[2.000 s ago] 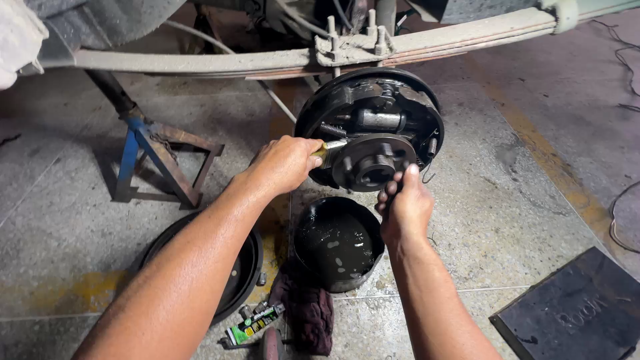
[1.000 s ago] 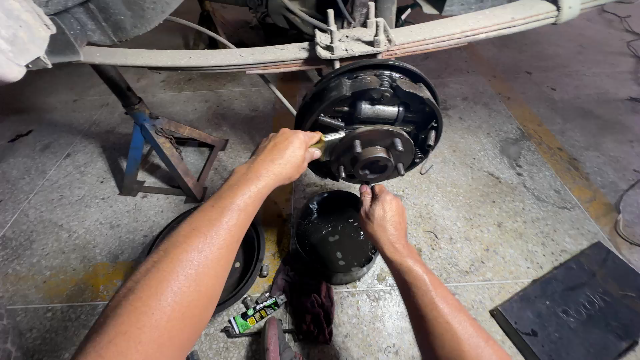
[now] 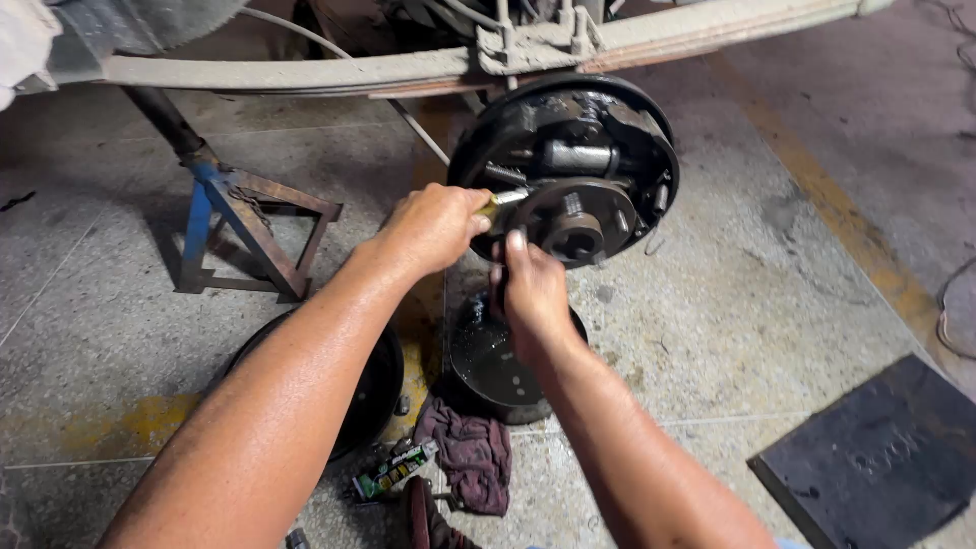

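Observation:
In the head view, my left hand [image 3: 438,225] grips the yellow handle of a tool [image 3: 494,203], whose metal shank reaches behind the upper left of the round wheel hub flange [image 3: 568,194]. My right hand [image 3: 534,286] is at the flange's lower left edge, thumb up, with the fingers curled around something dark that I cannot make out. Around the flange are the drum brake's backing plate [image 3: 564,91], a coil spring [image 3: 505,174] and a metallic cylinder [image 3: 581,156]. Below the hub stands a round black pan [image 3: 488,358] with dark liquid in it.
A leaf spring [image 3: 305,74] crosses above. On the left stands a blue, rusty jack stand [image 3: 248,213]. A black round drum or pan [image 3: 389,374], a tube [image 3: 393,469] and a dark red rag [image 3: 473,457] lie below. A black slab [image 3: 877,457] lies at the lower right.
My right hand has moved from the hub's right side, past its underside, to its lower left. My left hand still holds the yellow-handled tool at the flange, whose studs have shifted around.

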